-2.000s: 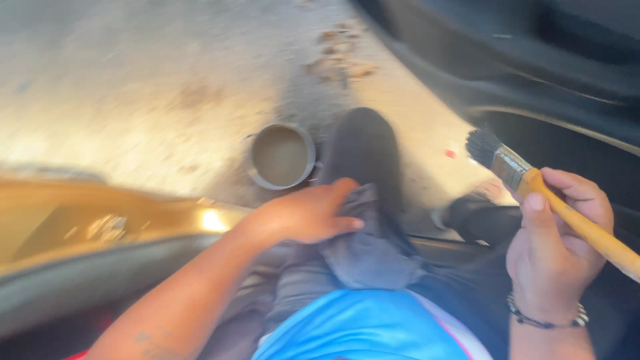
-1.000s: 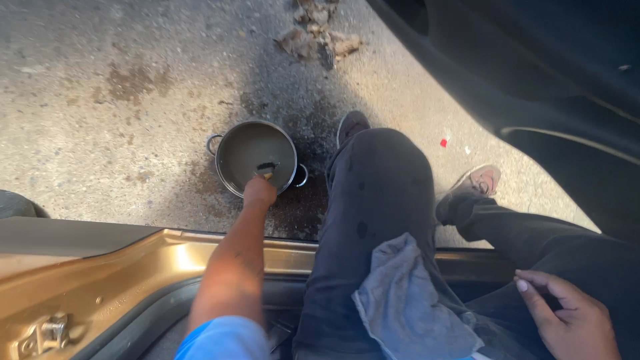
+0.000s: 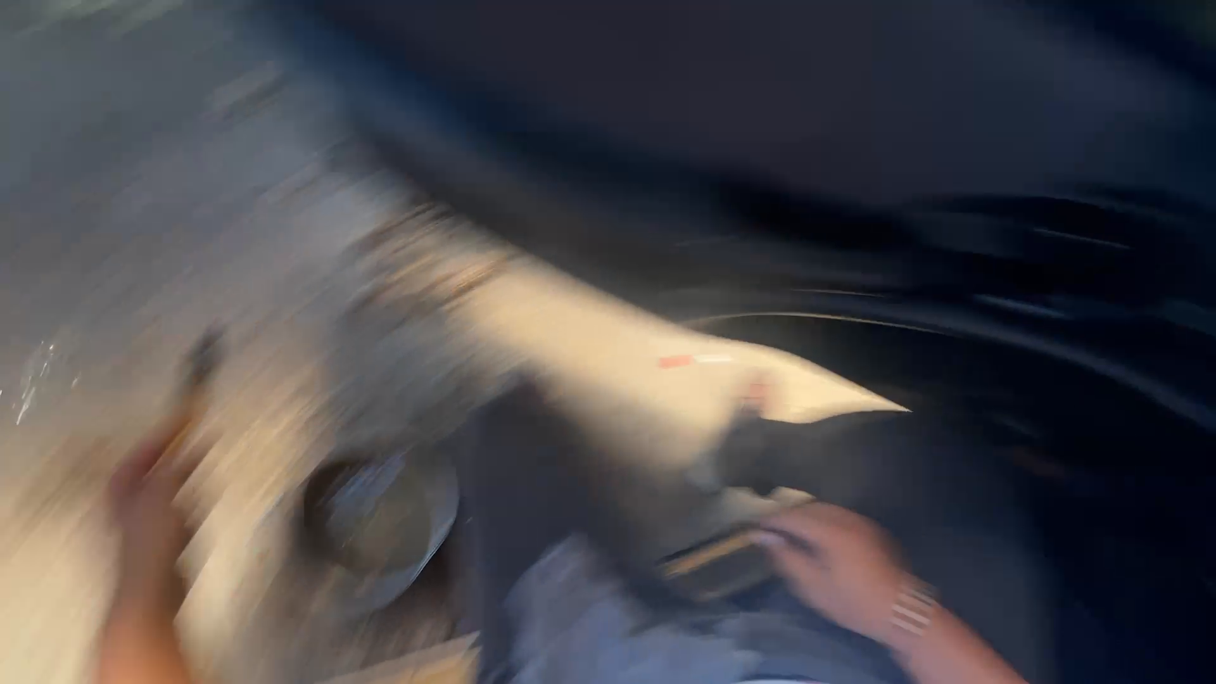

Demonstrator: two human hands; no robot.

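Note:
The view is strongly blurred. At the left, over the ground, my left hand (image 3: 142,484) grips the handle of a brush (image 3: 195,380) with its dark bristles pointing up. A metal pot (image 3: 380,522) holding liquid stands on the ground, to the right of my left forearm. My right hand (image 3: 826,560), with a bracelet at the wrist, is over my legs at the lower right; a thin tan strip (image 3: 708,554) shows by its fingertips, and I cannot tell whether it is held. A grey cloth (image 3: 579,608) lies on my leg.
A large dark vehicle door (image 3: 665,190) spans the upper right. A tan sill edge (image 3: 418,665) shows at the bottom. Debris (image 3: 437,256) lies on the rough ground (image 3: 266,237), and small red and white bits (image 3: 679,361) are near the door.
Two seconds ago my right hand held the brush; one second ago my left hand was down in the pot. Now my left hand is out of it, to its left, with the brush. The view has swung strongly.

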